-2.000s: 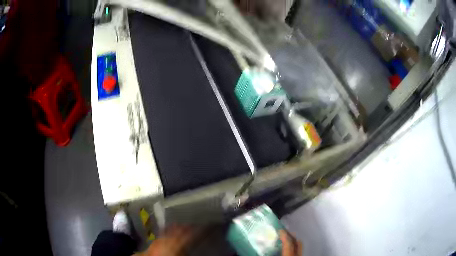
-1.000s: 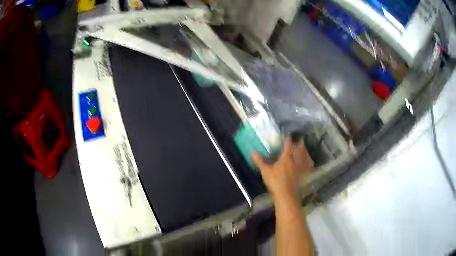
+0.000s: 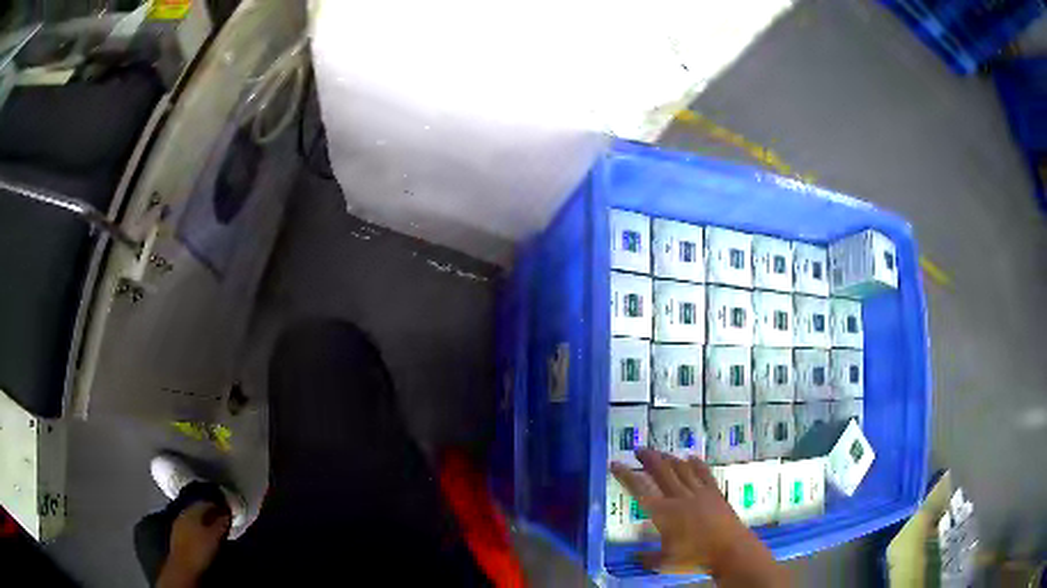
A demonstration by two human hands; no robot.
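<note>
A blue plastic crate (image 3: pixel 918 379) holds rows of small white-faced cartons (image 3: pixel 680 312). One carton (image 3: pixel 850 457) lies tilted at its lower right corner, and another (image 3: pixel 863 262) sits askew at the upper right. My right hand (image 3: pixel 683 505) is over the cartons in the crate's near left part, fingers spread, with no carton held in it. Whether its fingertips touch the cartons is unclear. My left hand (image 3: pixel 195 538) is low at the lower left, beside a white shoe, small and dark; its fingers are not clear.
A large white cabinet (image 3: pixel 482 92) stands against the crate's far left side. The machine's black belt (image 3: pixel 35 287) and metal rod (image 3: pixel 52 198) are at the left edge. My dark-clothed leg and a red object (image 3: pixel 480 523) are left of the crate. More blue crates (image 3: pixel 964 29) are at upper right.
The view has swung right from the belt to the crate. My right hand, earlier at a teal carton on the belt, is now over the crate without it. My left hand shows at lower left.
</note>
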